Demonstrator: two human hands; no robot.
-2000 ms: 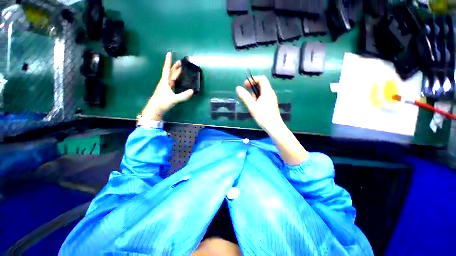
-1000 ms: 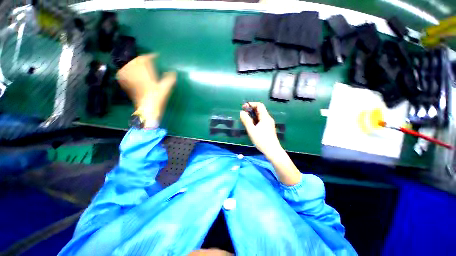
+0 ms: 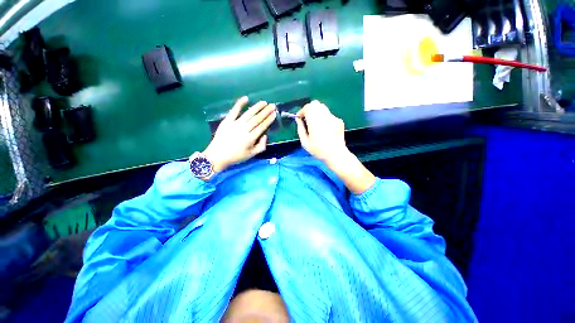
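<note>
My left hand [image 3: 244,132] lies with spread fingers on a thin strip with dark pieces [image 3: 293,106] at the bench's front edge and holds nothing that I can see. My right hand [image 3: 321,131] pinches thin tweezers [image 3: 288,114], whose tip points left at the strip, close to my left fingertips. The left part of the strip is partly hidden under my left hand. A single black housing [image 3: 162,68] lies on the green mat beyond my left hand.
More black housings [image 3: 290,43] lie at the back centre. Chunkier black blocks [image 3: 60,70] stand at the left by the wire mesh. At the right, a red-handled brush [image 3: 485,60] rests on white paper [image 3: 403,82] with a yellow patch. Ribbed black parts stand at the back right.
My left hand has let go of a black block at the left and moved right onto the strip. A single housing now lies at centre left. The tweezers have come to the strip. The view has shifted.
</note>
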